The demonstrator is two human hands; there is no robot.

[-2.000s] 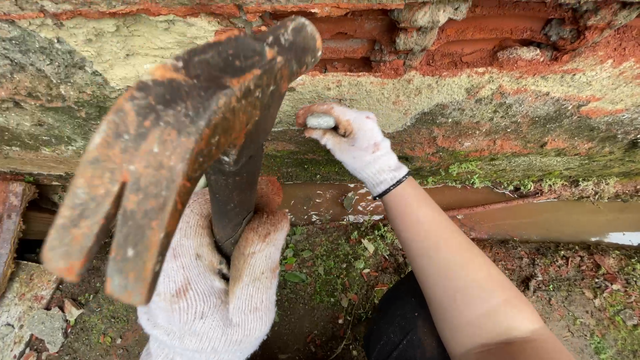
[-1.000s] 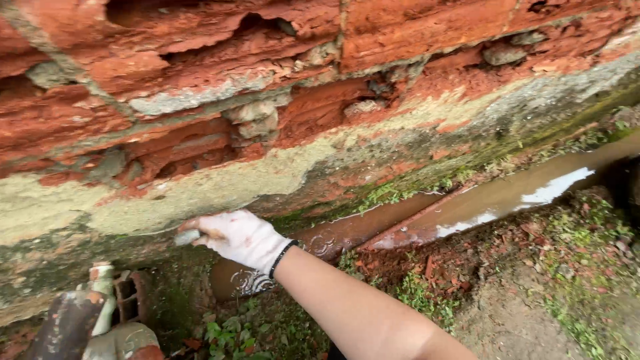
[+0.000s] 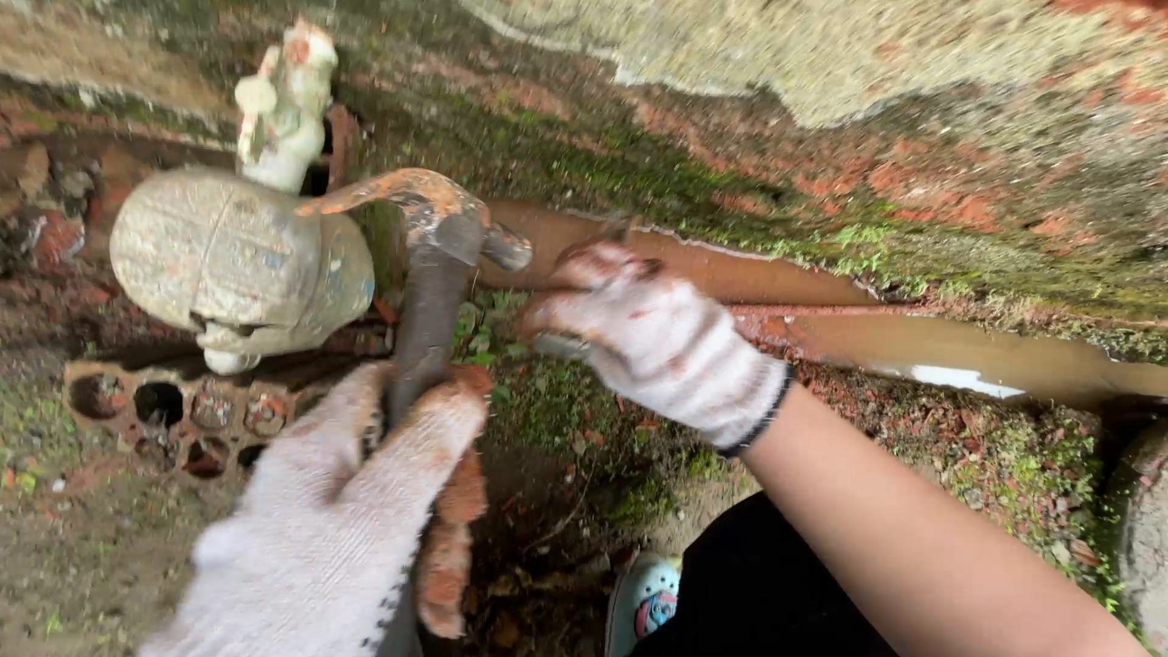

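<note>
A claw hammer with a rusty head and dark handle is upright in my gloved left hand, which is closed around the handle below the head. To the right, my gloved right hand has its fingers curled around a small grey object; most of it is hidden, so its kind cannot be told. Both white gloves carry red-brown stains. The right hand is over the edge of a channel of muddy water, below the mossy wall with its broken plaster.
At left stand a dirty domed fitting, like a water meter, and a pale valve on its pipe. A hollow clay brick lies below them. My clog is on the ground at the bottom.
The view has swung down and left from the eroded brickwork. My right hand has left the wall face and is now over the channel's edge. The left hand still holds the hammer.
</note>
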